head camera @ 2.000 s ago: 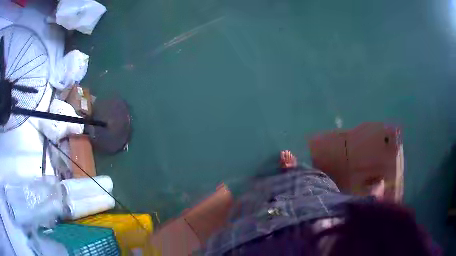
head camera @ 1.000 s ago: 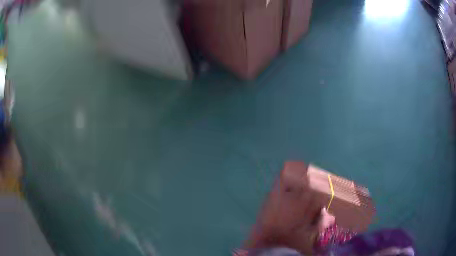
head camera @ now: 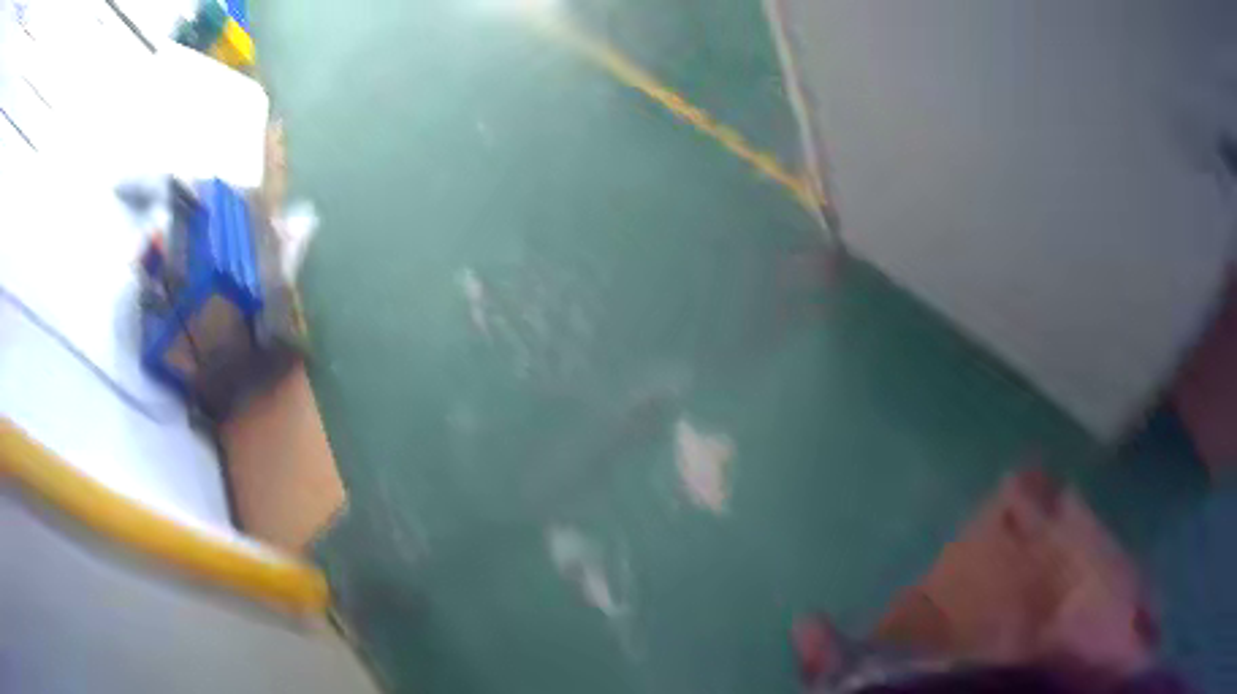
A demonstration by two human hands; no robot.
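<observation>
A brown carton bundle (head camera: 1024, 583) is at the lower right, tilted and close beside my body, blurred and cut by the lower edge. I cannot make out my right hand clearly against the bundle and dark sleeve, so its hold does not show. My left hand cannot be identified. A small skin-coloured blur shows at the bottom, left of the bundle; I cannot tell whether it is a hand or a foot.
A pale grey panel or cabinet (head camera: 1004, 176) stands at the upper right. A yellow curved bar (head camera: 163, 536) crosses the lower left. A blue frame (head camera: 231, 251) and a brown box (head camera: 282, 461) are along the left side. The green floor (head camera: 543, 380) has pale scuffs and a yellow line.
The view has moved from the fan area past other cartons to a floor stretch beside the grey panel. The bundle stays at my lower right; its yellow strap and the hand at it no longer show clearly.
</observation>
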